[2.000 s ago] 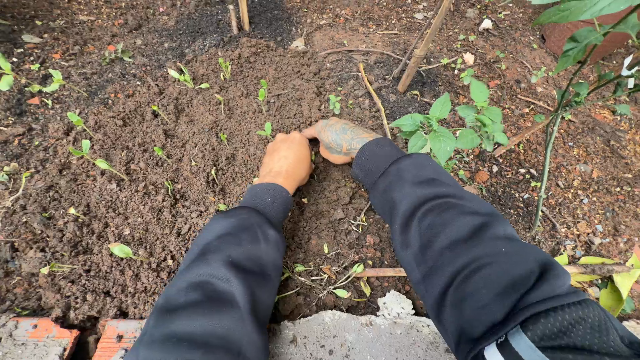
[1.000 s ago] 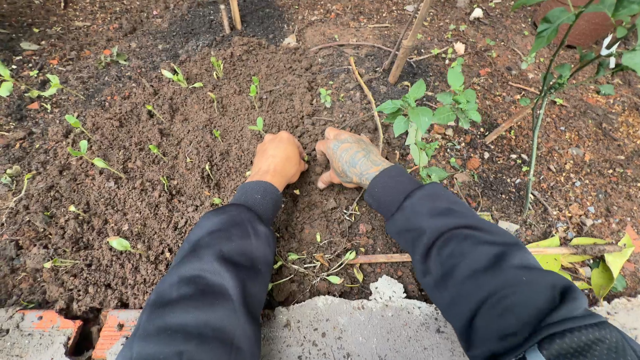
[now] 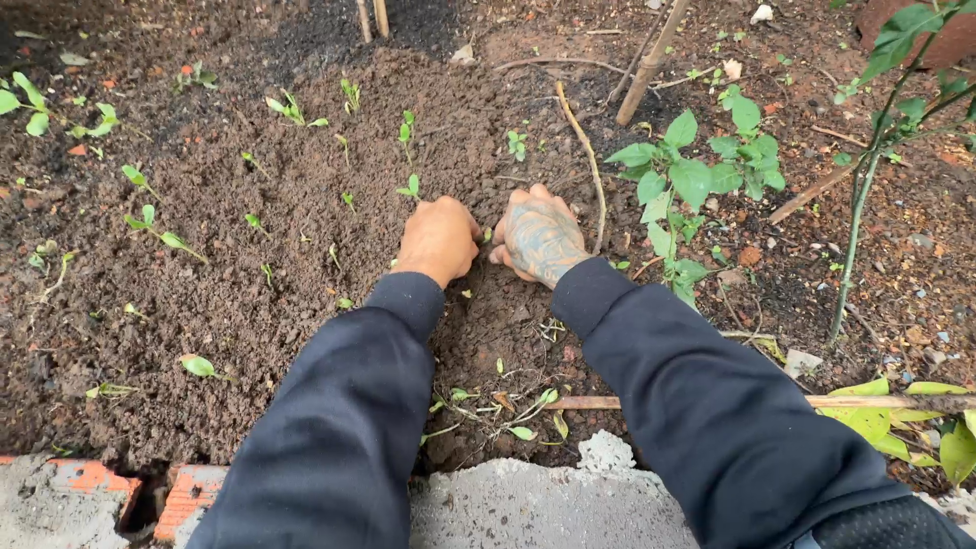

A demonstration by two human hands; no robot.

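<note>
My left hand (image 3: 438,239) rests on the brown soil (image 3: 320,305), knuckles up, its fingertips hidden under it. Just to the right, my right hand (image 3: 538,235), tattooed on the back, has its fingers curled down to the soil. A narrow gap parts the hands, with a tiny bit of green (image 3: 486,235) in it. A small green seedling (image 3: 412,187) stands just beyond my left hand. More seedlings (image 3: 255,223) grow in the loosened soil to the left. Nearer to me lies a loose bunch of uprooted seedlings (image 3: 526,412) with pale roots.
A concrete and brick edging (image 3: 549,503) runs along the near side. Right of my hands are a curved twig (image 3: 585,152), a leafy green plant (image 3: 690,181) and a thin upright stem (image 3: 855,236). Wooden stakes (image 3: 652,65) stand at the back. A thin stick (image 3: 595,402) lies before the edging.
My hands touched two seconds ago, then moved apart; my right hand has since come back a little closer to my left, over the soil.
</note>
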